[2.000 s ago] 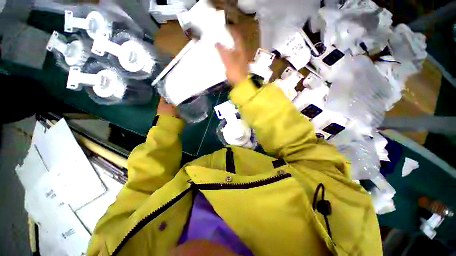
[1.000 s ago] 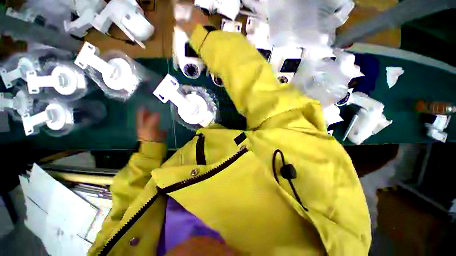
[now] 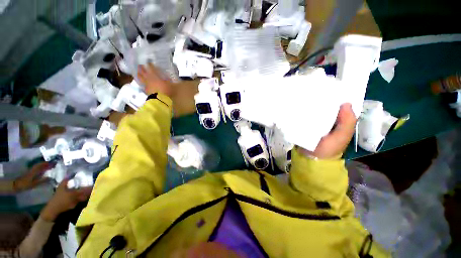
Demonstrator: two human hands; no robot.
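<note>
My right hand (image 3: 336, 133) grips the lower edge of a washed-out bright white piece (image 3: 298, 108); glare hides what it is. My left hand (image 3: 154, 80) is at the edge of a clear plastic bag heap (image 3: 154, 55), beside piled white cameras; its grasp is unclear. Several white security cameras (image 3: 207, 108) with black square panels lie between my hands. A bagged camera (image 3: 187, 151) lies near my left forearm. Another white camera (image 3: 371, 126) lies right of my right hand.
Another person's hands (image 3: 63, 196) touch bagged cameras (image 3: 88, 151) at the left. A grey upright (image 3: 55, 115) crosses the left side. A brown-orange cylinder (image 3: 445, 84) lies far right on the green bench (image 3: 419, 111). Clear plastic (image 3: 399, 201) hangs at the lower right.
The view has turned to the right. My right hand has moved from the cameras to the right and now holds the bright white piece. My left hand has moved up to the bag heap.
</note>
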